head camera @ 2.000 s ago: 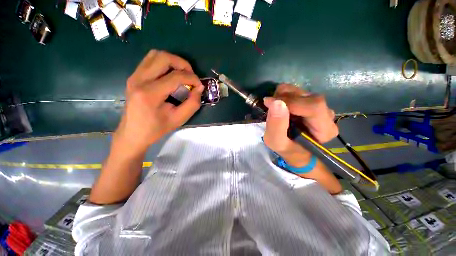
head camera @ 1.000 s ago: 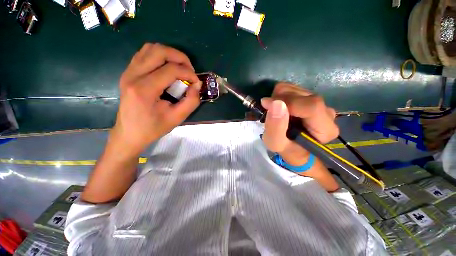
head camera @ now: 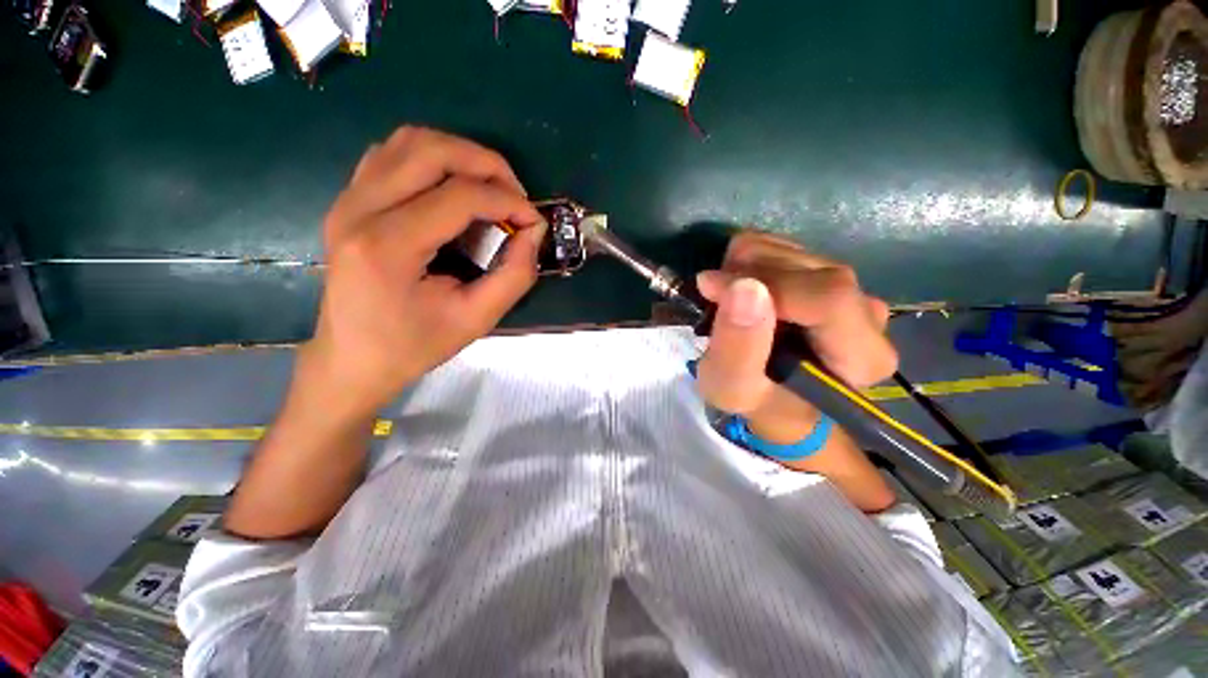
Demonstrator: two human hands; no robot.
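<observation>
My right hand (head camera: pixel 795 318) holds a soldering iron (head camera: pixel 861 413) with a yellow stripe like a pen. Its metal shaft points up and left, and its tip is at the right part of a small device housing (head camera: pixel 567 239) with a circuit board inside. My left hand (head camera: pixel 417 252) pinches at the housing's left side, thumb and forefinger together. A silver-white battery (head camera: pixel 486 244) with a yellow-orange edge shows between those fingers, partly hidden by them. The thin leads are too small to make out. A small pale block (head camera: pixel 596 225) shows at the housing's right.
Loose batteries (head camera: pixel 668 69) lie at the mat's far edge. Dark housings (head camera: pixel 77 50) lie far left. A thin solder wire (head camera: pixel 172 261) runs from the left to my left hand. A round tan container (head camera: pixel 1126 93) and a yellow-brown ring (head camera: pixel 1074 195) are at the right.
The iron's tip was above and left of the pale block two seconds ago and has come down to the housing's right part. Both hands keep their hold. The view has shifted slightly.
</observation>
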